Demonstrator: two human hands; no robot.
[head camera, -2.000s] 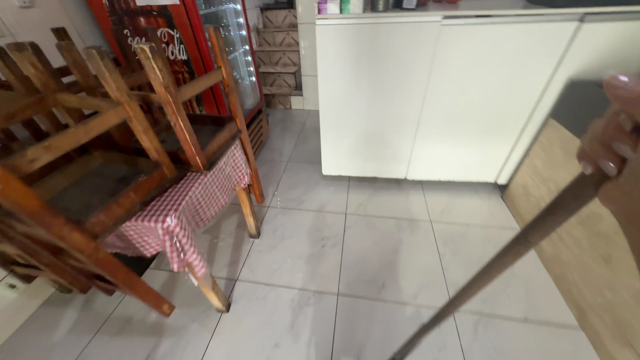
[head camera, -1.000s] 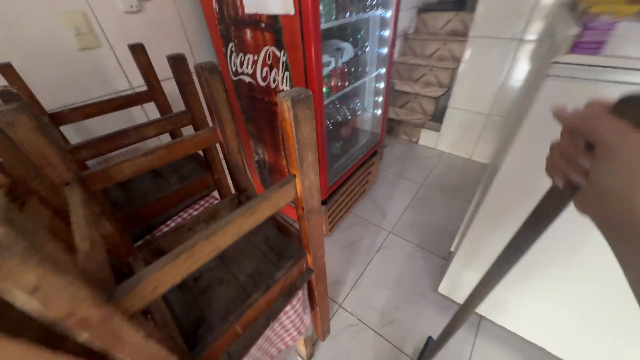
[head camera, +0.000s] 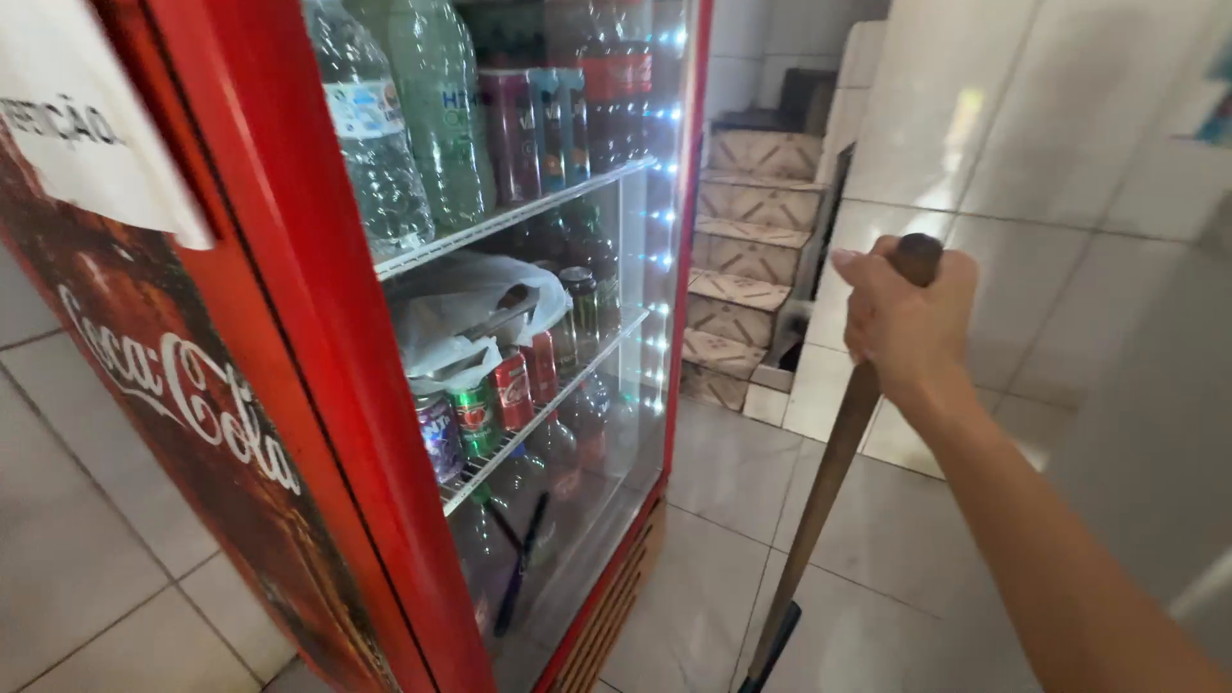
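My right hand is closed round the top of a long wooden pole, at the right of the view. The pole slants down to the left, and a dark piece shows on it at the bottom edge; its lower end is out of view. To the left of the hand stands a red Coca-Cola drinks fridge with a glass door, through which bottles, cans and a white plastic bag show on wire shelves. My left hand is out of view.
Tiled steps rise behind the fridge, beside a white tiled wall. Grey floor tiles lie between fridge and wall. A slatted wooden base is under the fridge. A paper sheet with writing hangs on its side.
The view has swung left and moved up to the fridge. The stacked chairs and the white counter front, seen earlier, are out of view. My right hand still holds the pole.
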